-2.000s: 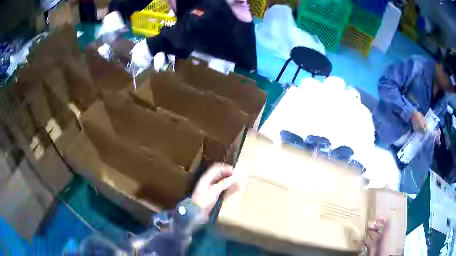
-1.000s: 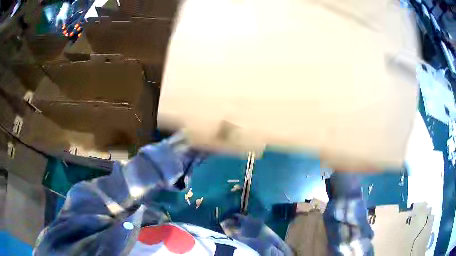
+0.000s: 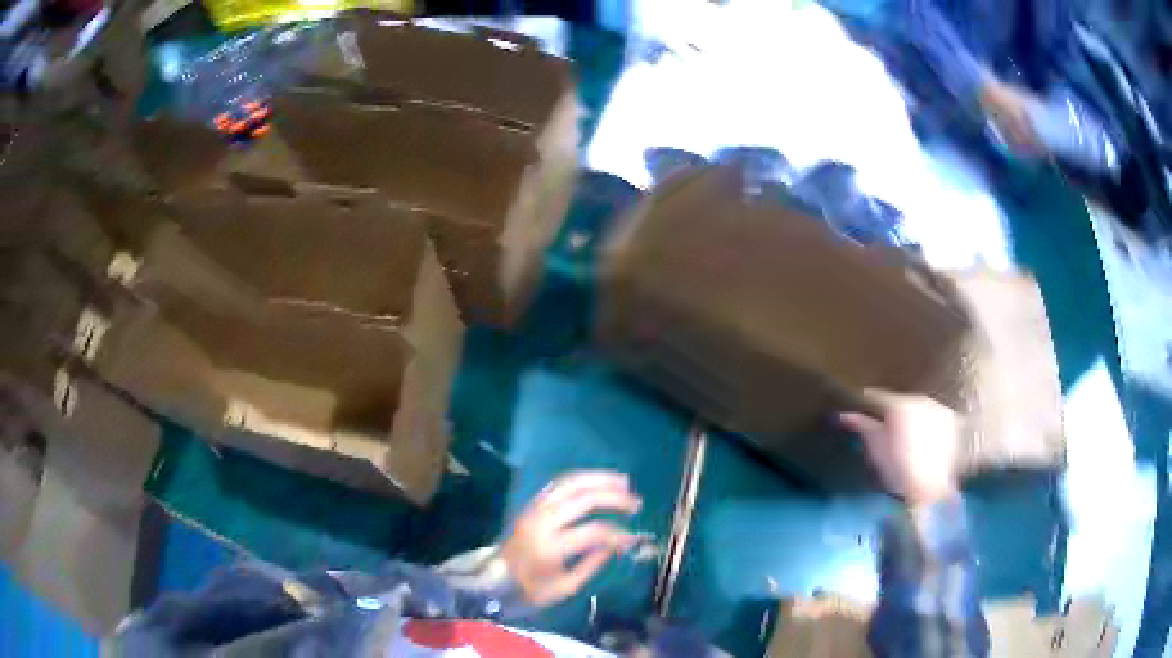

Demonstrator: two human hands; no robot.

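A brown open carton [image 3: 771, 302] is tilted at right of centre, blurred, with a paler flap [image 3: 1015, 366] out at its right end. My right hand [image 3: 910, 444] is on its near right side; the fingers touch or grip its lower wall, blurred. My left hand [image 3: 566, 533] is empty over the green table, fingers apart, left of the pale seam. Finished open cartons [image 3: 309, 347] stand in rows at the left.
Bagged white items with dark ends [image 3: 771, 90] lie beyond the carton. Flat cardboard [image 3: 823, 630] is at the near right edge. The green table [image 3: 514, 450] has small scraps. Another person's hand [image 3: 1015, 118] shows at the far right.
The large pale cardboard face held up across the view has come down and now shows as a tilted open carton at right of centre. My left hand has let go of it.
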